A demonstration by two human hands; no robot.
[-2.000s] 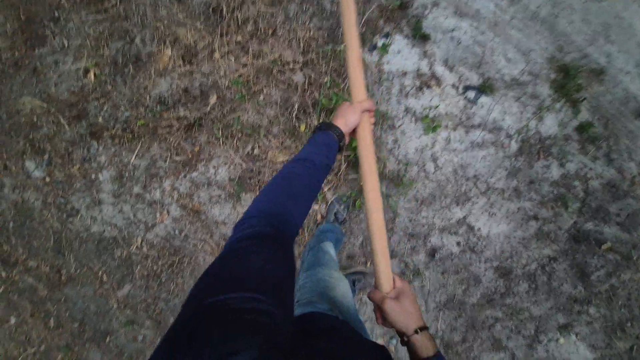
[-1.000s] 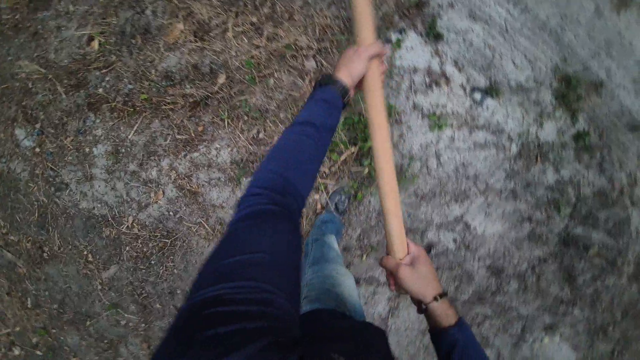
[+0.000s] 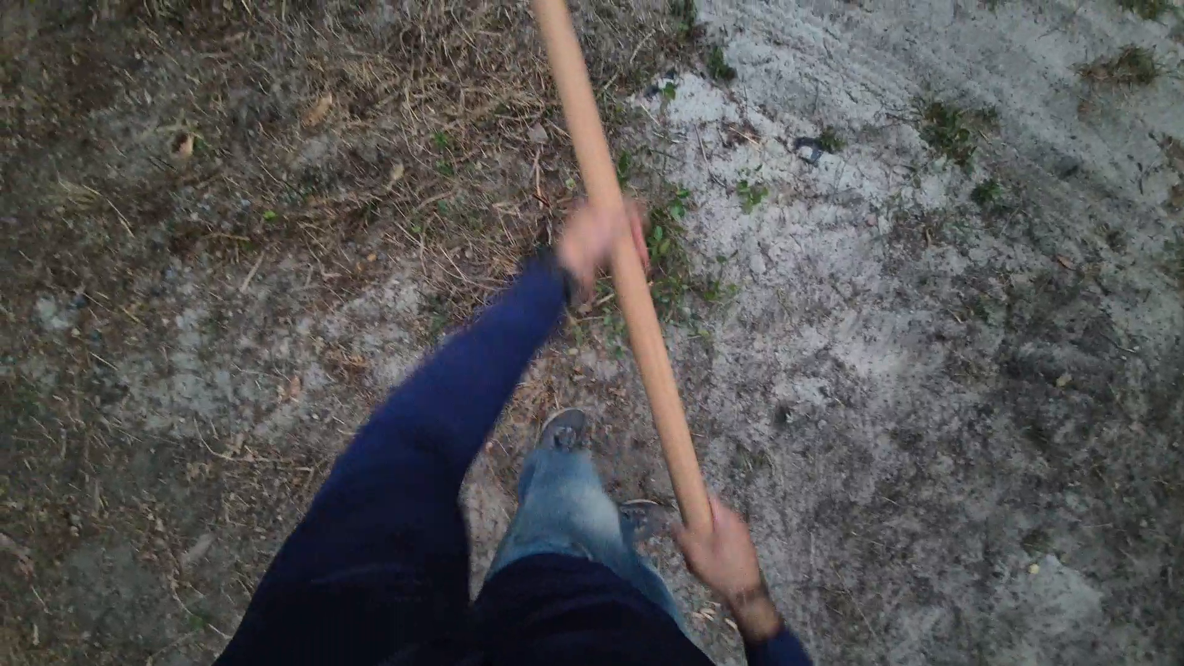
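Observation:
A long, smooth wooden handle (image 3: 638,305) slants from the top middle of the view down to the lower right. Partway along it, my left hand (image 3: 601,242) is closed around the wood, blurred, with a dark band at the wrist. My right hand (image 3: 723,548) grips the handle's lower end, near my body. The far end of the handle runs out of view at the top, so whatever it bears is hidden.
Dry grass and straw (image 3: 398,139) cover the ground on the left. Pale sandy soil (image 3: 832,240) with small green weeds (image 3: 948,129) lies on the right. My shoe (image 3: 564,430) stands below the handle's middle, left of it.
Since a second ago, my right hand and the handle's lower end are lower in the view, and my left hand is lower too. Both hands have stayed on the handle.

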